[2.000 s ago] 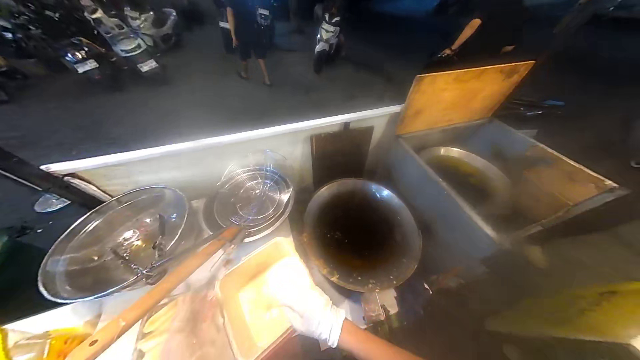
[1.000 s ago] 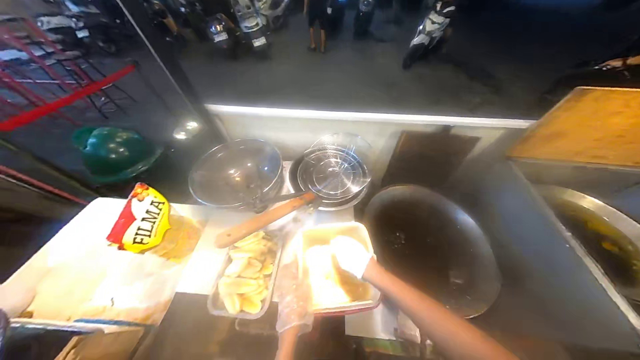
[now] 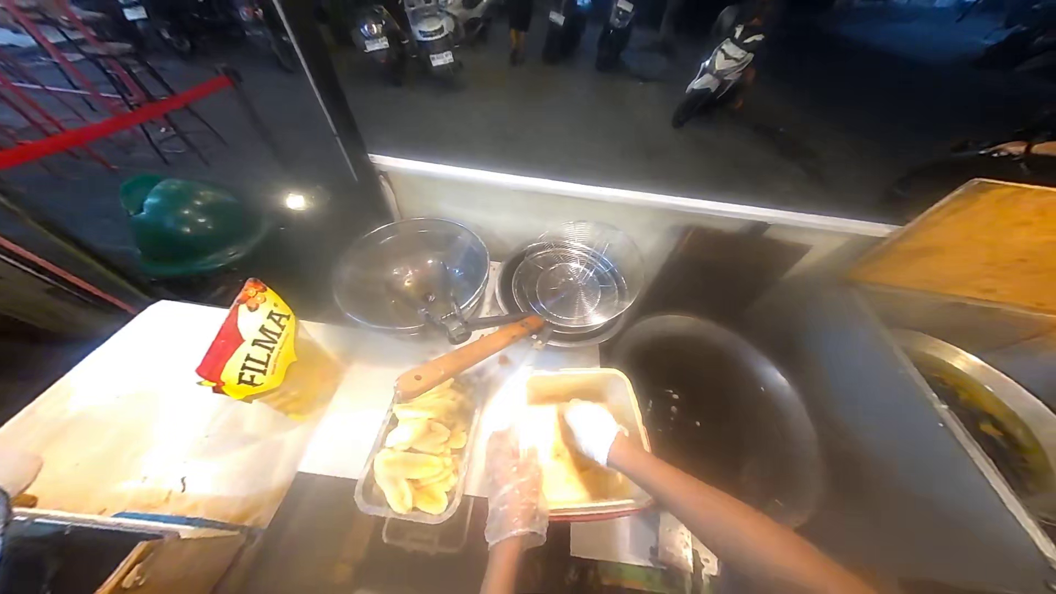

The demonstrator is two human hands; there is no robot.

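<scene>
A rectangular tub (image 3: 624, 396) of pale batter or flour stands in front of me, its contents washed out by glare. My right hand (image 3: 591, 431), in a whitish glove, is inside it; its fingers are blurred, and whether they hold anything is unclear. At the tub's left side is my left hand (image 3: 513, 487), in a clear plastic glove, its fingertips lost in the glare. Left of that hand, a clear plastic container (image 3: 367, 487) holds several peeled, flattened banana pieces (image 3: 412, 466). A wooden-handled utensil (image 3: 470, 357) lies over the container's back end.
A dark wok (image 3: 718, 412) sits right of the tub. Behind are a wire strainer (image 3: 577, 285) and a round metal strainer or bowl (image 3: 412, 272). A Filma pouch (image 3: 260, 342) stands on the left board. At far right is a pan of oil (image 3: 982, 404) beside a wooden board (image 3: 965, 243).
The view has swung left since the oldest frame, bringing the bananas and pouch into sight. My right hand stays in the tub. My left hand remains at the tub's left side since one second ago.
</scene>
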